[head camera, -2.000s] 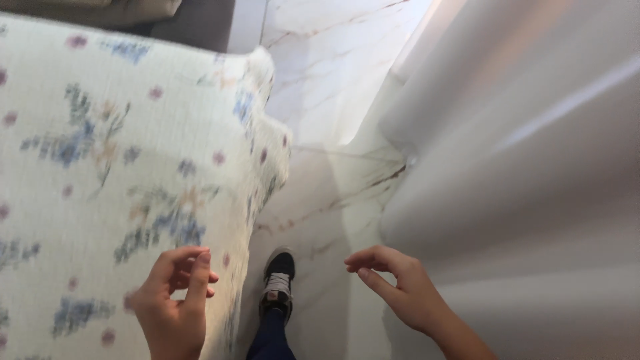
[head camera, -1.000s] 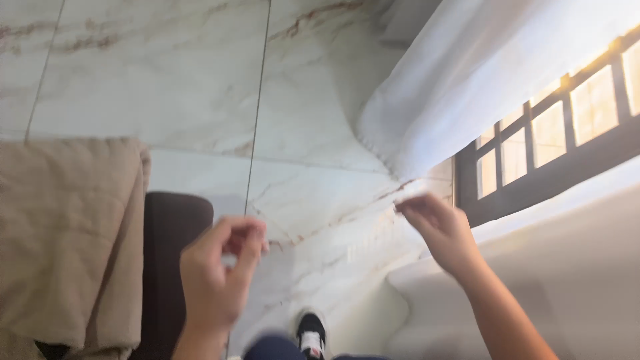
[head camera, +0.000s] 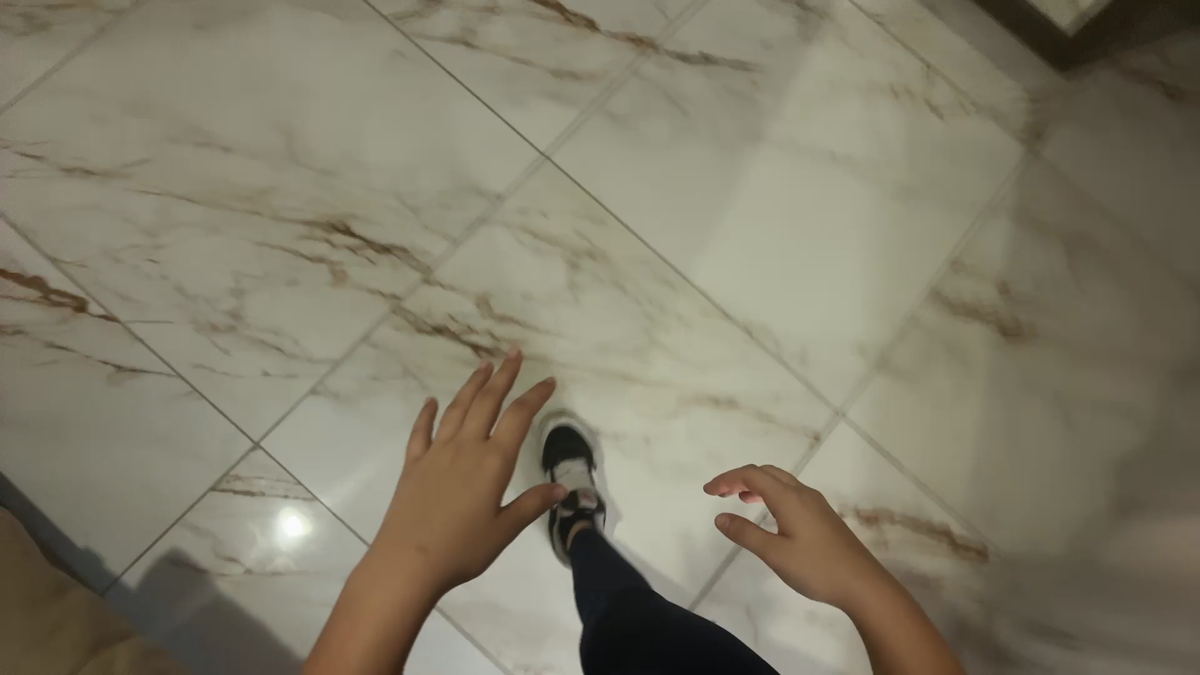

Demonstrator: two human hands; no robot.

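My left hand [head camera: 464, 478] is held out over the floor with its fingers spread and nothing in it. Its thumb tip overlaps the edge of a black and white lace-up shoe [head camera: 570, 469] in this view. To the right of the shoe, my right hand [head camera: 787, 534] hangs in the air, empty, with fingers bent and the thumb apart from them. One leg in dark trousers [head camera: 647, 619] shows between the two hands. Below everything lies a floor of marble-patterned tiles [head camera: 600, 281] with brown veins and thin joints.
A beige cloth-like thing [head camera: 56, 609] fills the lower left corner, with a shadow on the tiles beside it. At the upper right is the corner of a dark frame [head camera: 1059, 47]. The floor's right side is in shade.
The view has turned and moved on a lot: the flowered cover, the pale curtain and the barred window are out of sight. My left hand's fingers, curled before, are now spread.
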